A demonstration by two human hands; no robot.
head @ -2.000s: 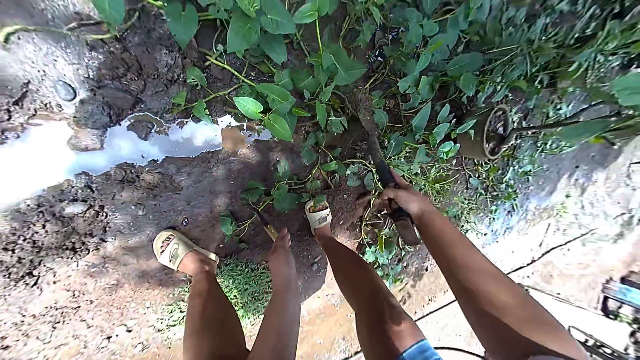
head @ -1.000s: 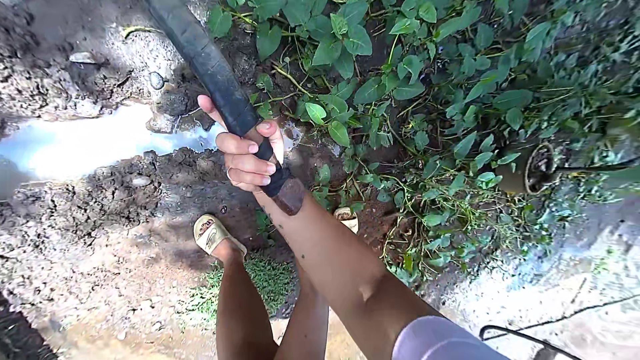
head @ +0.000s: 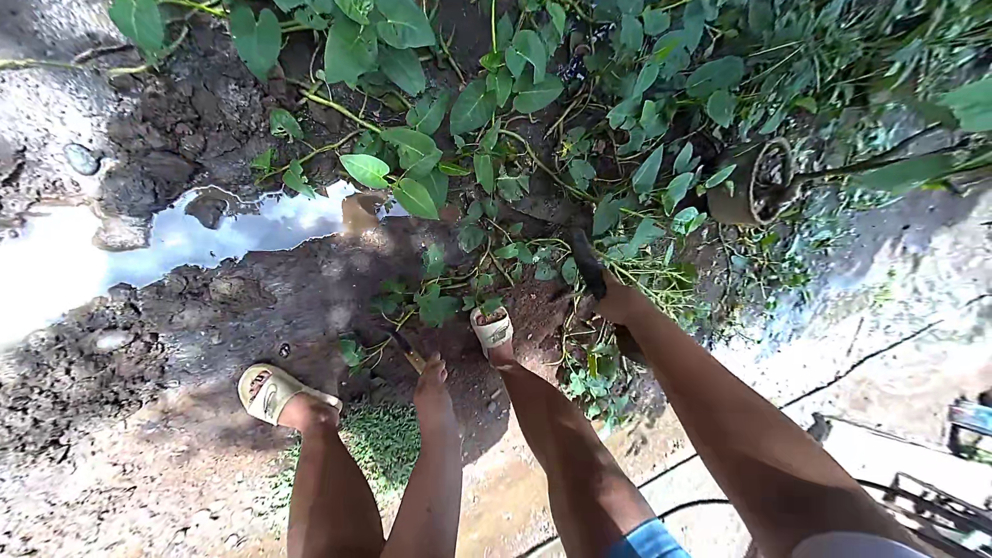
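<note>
My right hand (head: 620, 304) is closed on the grip of a dark machete (head: 587, 262), low among the vines right of centre. The machete points up and away, its far end lost among the leaves. Near the lower middle, my left hand (head: 434, 373) holds a thin tool with a yellowish handle (head: 415, 359) and a dark front part, between my two sandalled feet. Its tip lies close to a leafy vine stem (head: 391, 329); whether they touch cannot be told. Broad-leaved green vines (head: 473, 108) spread over the mud beyond both hands.
A puddle (head: 232, 236) crosses the mud at left. My pale sandals (head: 271, 394) stand on bare soil beside a low grass patch (head: 380, 442). A round pot (head: 748, 186) lies on its side at right, with a stem from its mouth. Dark cables (head: 690, 504) cross the ground lower right.
My right hand, raised with the machete close to the camera a second ago, is down among the vines. My left hand, visible two seconds ago and unseen in the later earlier frame, shows again.
</note>
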